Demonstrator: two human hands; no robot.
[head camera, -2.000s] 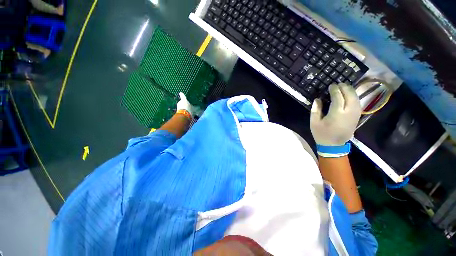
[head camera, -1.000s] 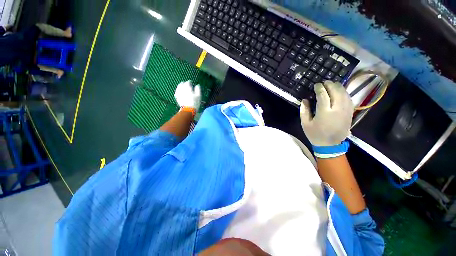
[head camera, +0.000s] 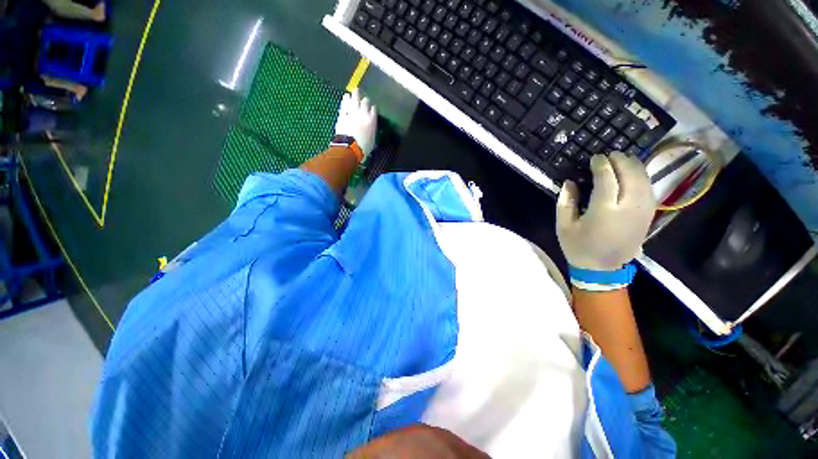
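Observation:
My right hand, in a white glove with a blue band at the cuff, rests with bent fingers on the lower right end of the black keyboard. My left hand, in a white glove with an orange band at the wrist, is over the right side of the green ridged rack low at my left. Its fingers point away from me. Whether it touches or grips anything there cannot be made out.
The keyboard lies on a white-edged tray. Right of it are a coiled cable with thin items and a black mouse on a dark pad. The machine's worn blue-brown edge is above. A blue stool stands far left.
My left hand has moved up and forward along the green rack, towards the yellow floor mark. My right hand has stayed on the keyboard's right end. The whole view has shifted slightly.

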